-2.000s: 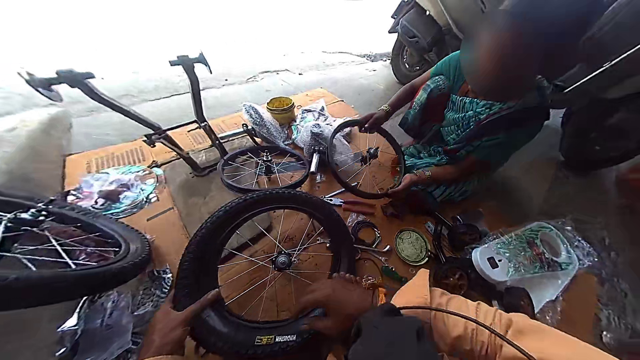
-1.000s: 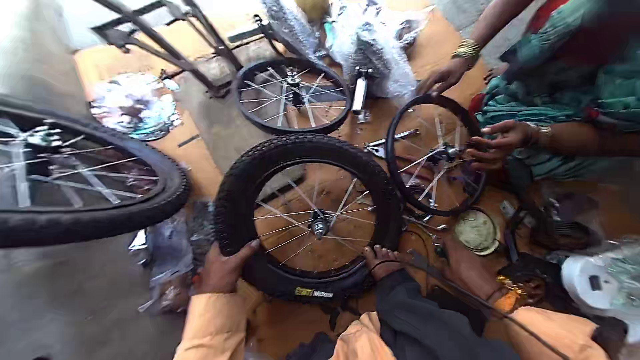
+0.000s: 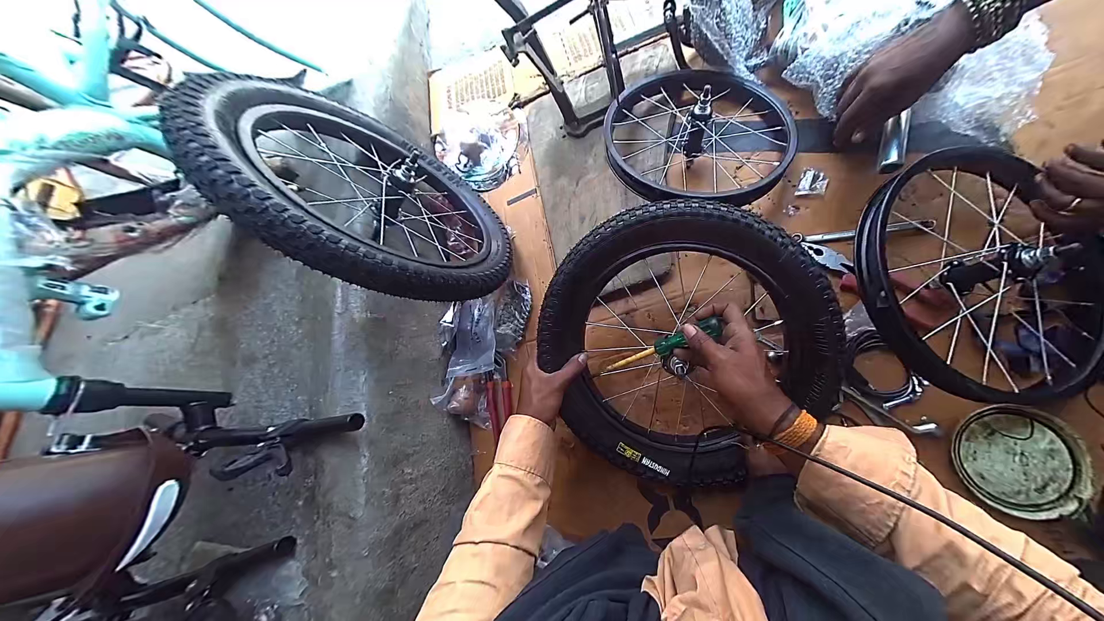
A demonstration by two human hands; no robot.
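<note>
Before me a small bicycle wheel with a black knobby tyre lies on cardboard. My left hand grips the tyre's left side, thumb at the inner edge by the rim. Over the hub, my right hand holds a screwdriver by its green handle; its yellow shaft points left and down across the spokes, towards my left thumb. A bare spoked wheel lies just beyond the tyre. To the right, another person's hand touches a bare wheel rim, while their other hand is near plastic wrap.
A tyred wheel on a turquoise bicycle frame juts in at the left, with a handlebar below. Pliers, wrenches and a round metal lid lie at the right. Plastic wrap spreads at the back.
My right hand, earlier low by the tyre, is now over the hub with a screwdriver in it. One hand of the other person has left the bare wheel. The view has moved.
</note>
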